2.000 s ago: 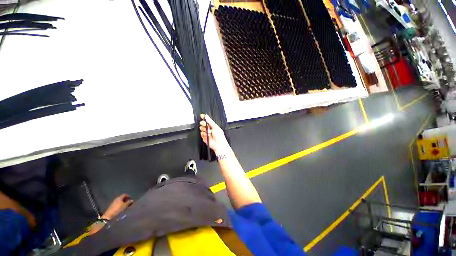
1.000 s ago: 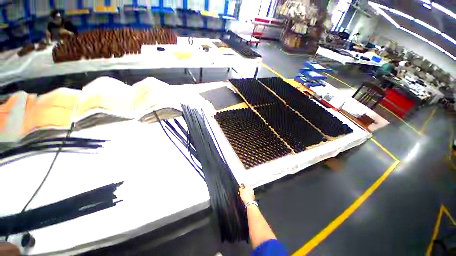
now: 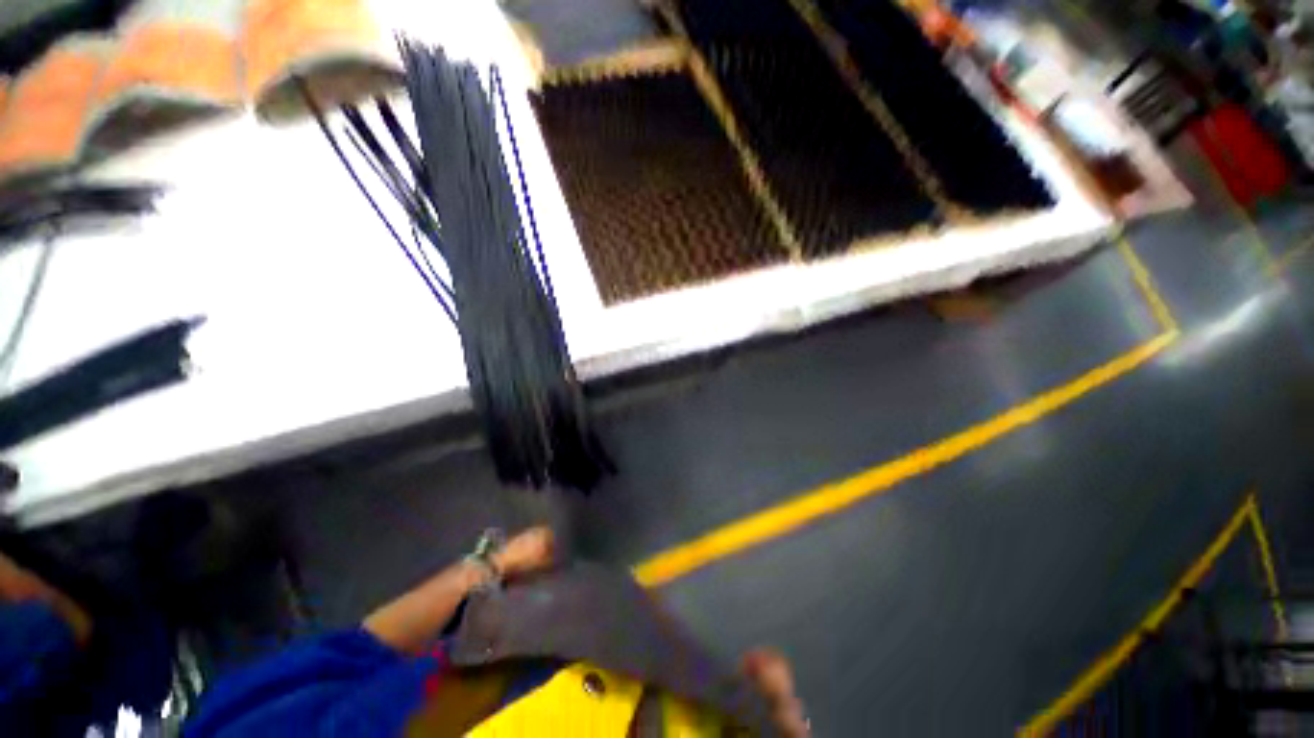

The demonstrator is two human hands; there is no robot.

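Note:
A thick sheaf of long black leather strips [image 3: 490, 260] lies across the white-covered table [image 3: 317, 353], its near ends hanging over the front edge. A few loose strips fan out at its left. No hand touches the sheaf. My left hand [image 3: 522, 554], with a band at the wrist, is below the hanging ends, at the upper edge of my grey apron. My right hand [image 3: 775, 689] is low, at the apron's right side, blurred and partly cut off. The blur hides whether either hand holds the apron cloth.
Racked black parts [image 3: 663, 188] fill shallow brown trays on the table's right part. More black strips [image 3: 101, 378] lie at the left. Orange-tan curved sheets [image 3: 173, 72] stand at the back left. Another person's blue sleeve [image 3: 41, 649] is at lower left. Yellow lines [image 3: 922, 469] cross the grey floor.
My right hand has let go of the sheaf and moved down to the apron. My left hand has come into view again, near the apron's upper edge. The view has tilted back down.

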